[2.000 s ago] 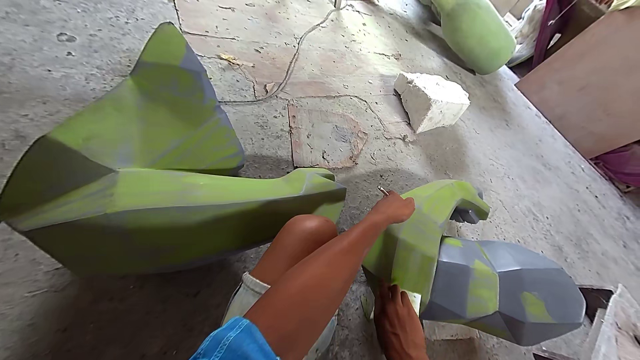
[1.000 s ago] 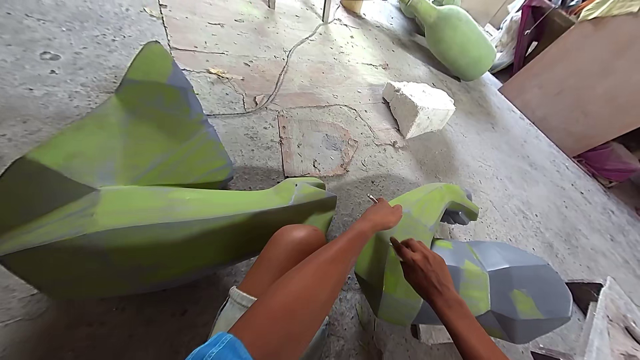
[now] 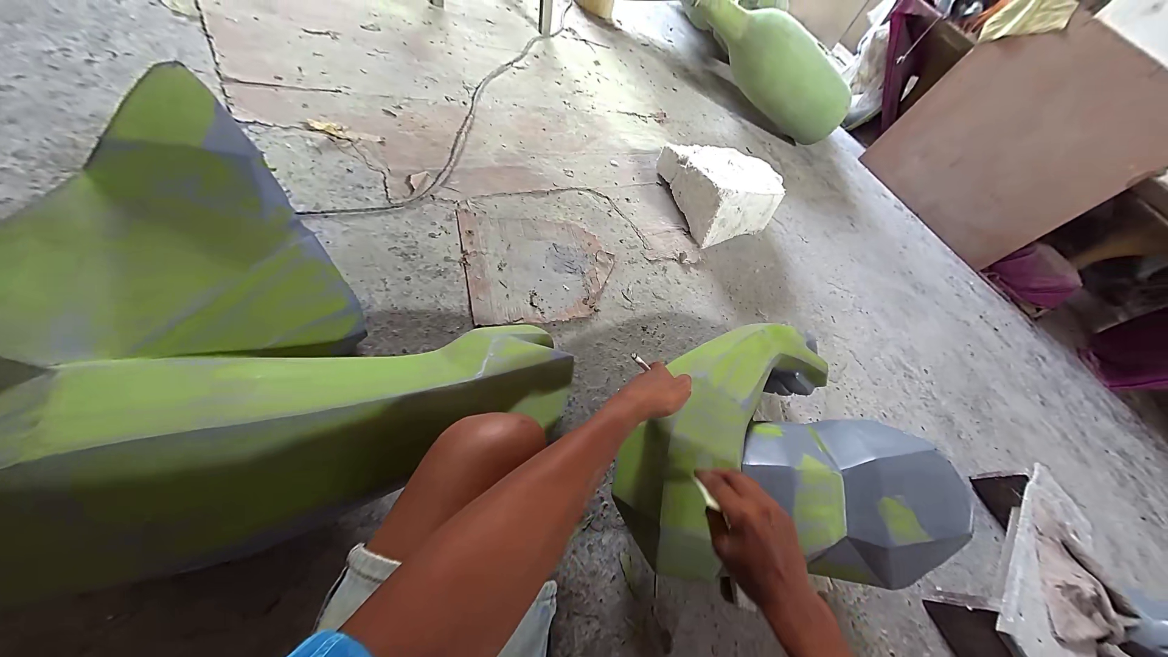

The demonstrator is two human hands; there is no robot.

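Observation:
A faceted sculpture part (image 3: 703, 429), patchy green and grey, lies at centre right, joined or touching a rounded grey faceted part (image 3: 876, 502). My left hand (image 3: 659, 391) rests at its upper left edge, with a cigarette (image 3: 641, 362) between the fingers. Lower down, my right hand (image 3: 753, 534) holds a thin pale sheet, perhaps sandpaper (image 3: 706, 494), against the green surface. Left of my knee lies a large faceted green piece (image 3: 228, 411) with a pointed fin-like part (image 3: 201, 210).
A rough white block (image 3: 725, 193) sits on the concrete floor beyond the sculpture. A cable (image 3: 465, 128) crosses the floor. Farther off stand a smooth green rounded form (image 3: 789, 73) and a slanted brown panel (image 3: 1013, 137). A tray-like container with cloth (image 3: 1077, 584) is at lower right.
My right hand has moved from the upper part of the green surface one second ago to lower down. My left hand stays at the sculpture's upper left edge.

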